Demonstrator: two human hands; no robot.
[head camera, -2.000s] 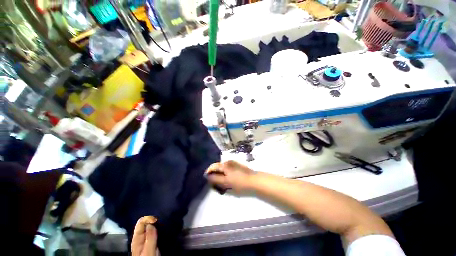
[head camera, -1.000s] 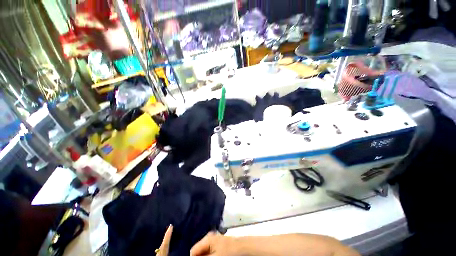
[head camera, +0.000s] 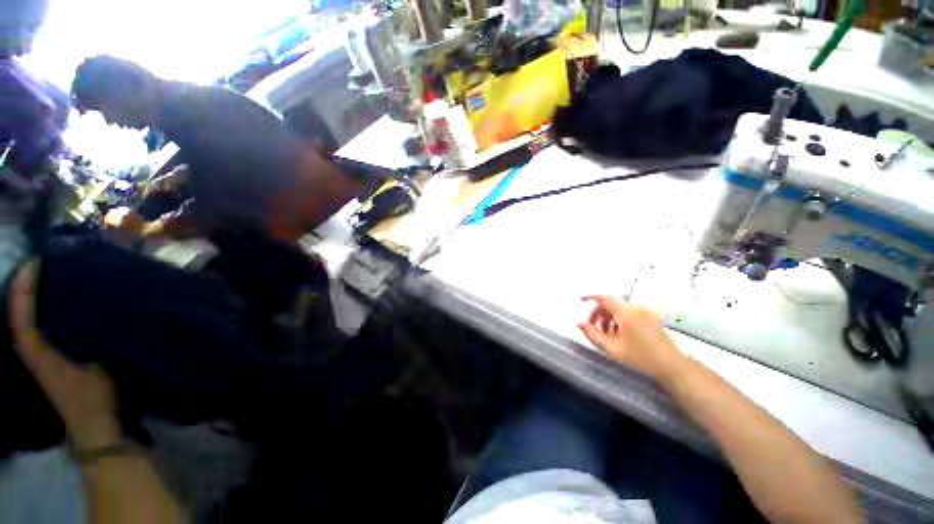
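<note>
My left hand (head camera: 72, 394) is at the far left, low beside the table, against a dark cloth piece (head camera: 154, 317), with its fingers on the cloth's left side. My right hand (head camera: 620, 330) rests over the white table near its front edge, fingers curled and apart, with no cloth in it. The white sewing machine (head camera: 840, 210) stands at the right, its needle end behind and to the right of my right hand. Another dark cloth heap (head camera: 686, 107) lies behind the machine's left end. A thin dark strip runs from near the blue ruler towards the machine.
Black-handled scissors (head camera: 876, 328) lie under the machine arm. A green-handled tool (head camera: 835, 36) stands at its left end. A yellow packet (head camera: 522, 97), a white bottle and a blue ruler (head camera: 497, 194) lie at the table's left. A person in dark clothes (head camera: 230, 154) bends over work at upper left.
The view has swung left. The dark cloth that lay before the machine has left the table and is at the left with my left hand. My right hand now shows over the bare table front.
</note>
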